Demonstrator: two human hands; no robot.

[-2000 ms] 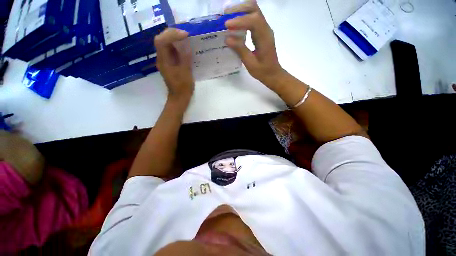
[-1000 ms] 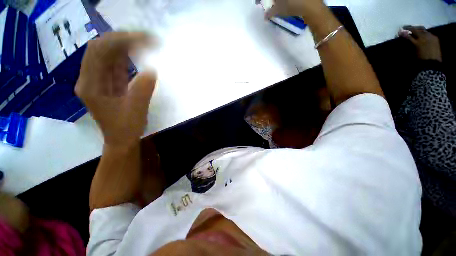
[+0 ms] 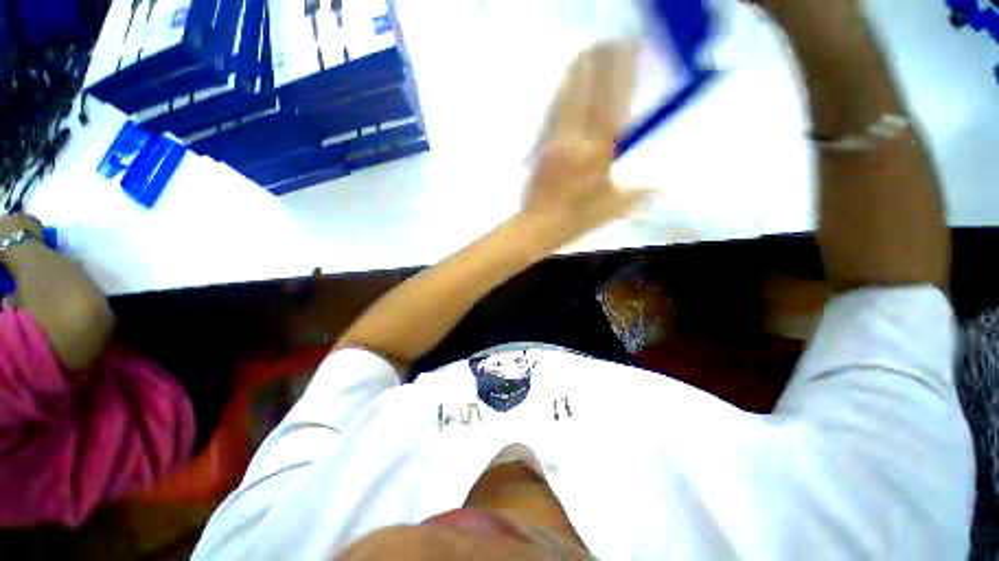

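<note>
A blurred blue-and-white carton [image 3: 681, 31] is tilted near the top edge, with a dark blue edge slanting down toward my left hand. My left hand [image 3: 581, 153] is beside it, blurred, fingers stretched away from me and thumb apart; whether it touches the carton is unclear. My right hand [image 3: 805, 9] is at the top edge, mostly cut off, so its fingers and any hold are hidden. Stacked blue-sided cartons [image 3: 340, 99] with white fronts picturing dark plugs stand at the left.
Small blue pieces [image 3: 151, 167] lie on the white table [image 3: 362, 230], left of the stack. A dark tangled heap [image 3: 33, 132] is at the far left, beside a neighbour's arm [image 3: 60, 301] and pink clothing. More blue pieces [image 3: 969, 16] are at the top right.
My left hand has moved right, from beside the stack to the carton. My right hand has moved to the top edge. The carton held in both hands earlier is no longer seen there; the view has shifted.
</note>
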